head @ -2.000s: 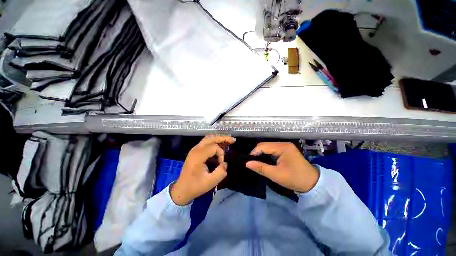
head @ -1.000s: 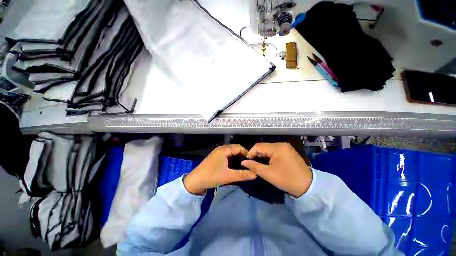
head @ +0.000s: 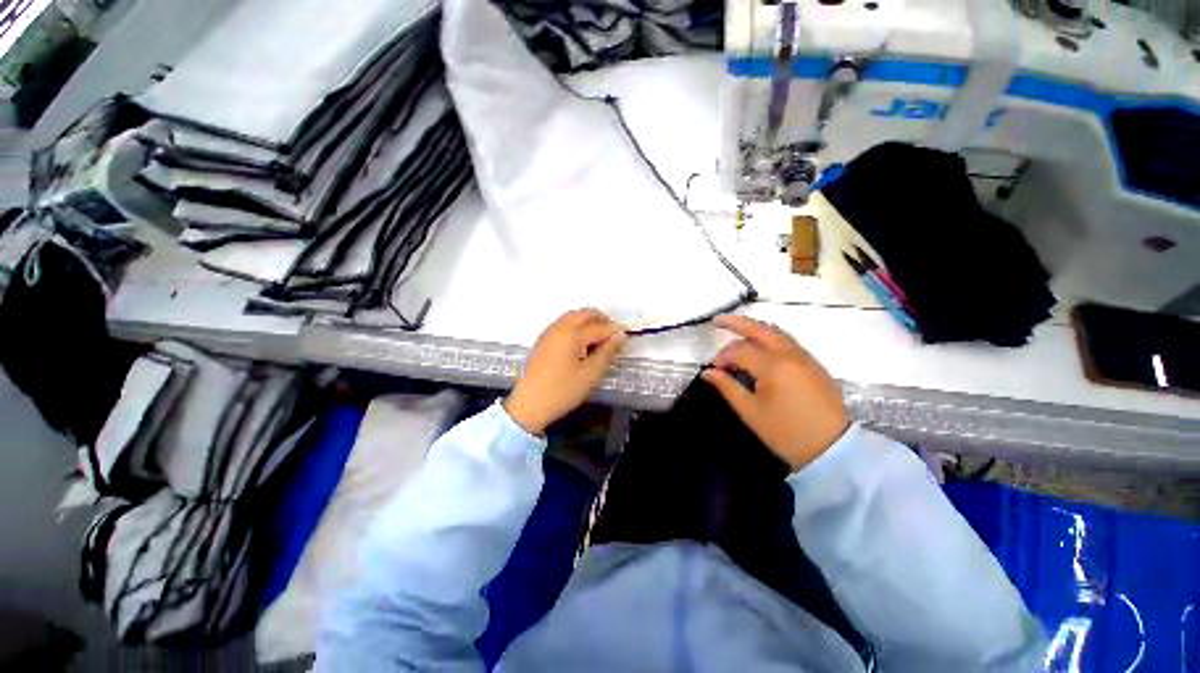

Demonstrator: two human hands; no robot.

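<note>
The white panel [head: 579, 197] with thin black edges lies on the table, its corner left of and below the needle area of the sewing machine [head: 908, 79]. My left hand [head: 563, 375] pinches the panel's near black edge at the table front. My right hand [head: 790, 394] is at the same edge, near the corner, its index finger by the panel. A small black piece [head: 707, 389] seems pinched between its thumb and fingers; it merges with the dark area below, so its outline is unclear. The presser foot [head: 741, 217] is beyond the corner, clear of both hands.
A stack of panels [head: 329, 171] lies left. A brown block [head: 804, 246], snips [head: 884, 289], a stack of black pieces [head: 941, 250] and a phone [head: 1142, 347] are right. A tape ruler [head: 500, 362] runs along the front edge. A panel bundle [head: 198, 421] hangs lower left.
Both hands have risen from the lap to the table's front edge and moved apart. My left hand has taken hold of the panel. The camera view has shifted, showing more of the machine.
</note>
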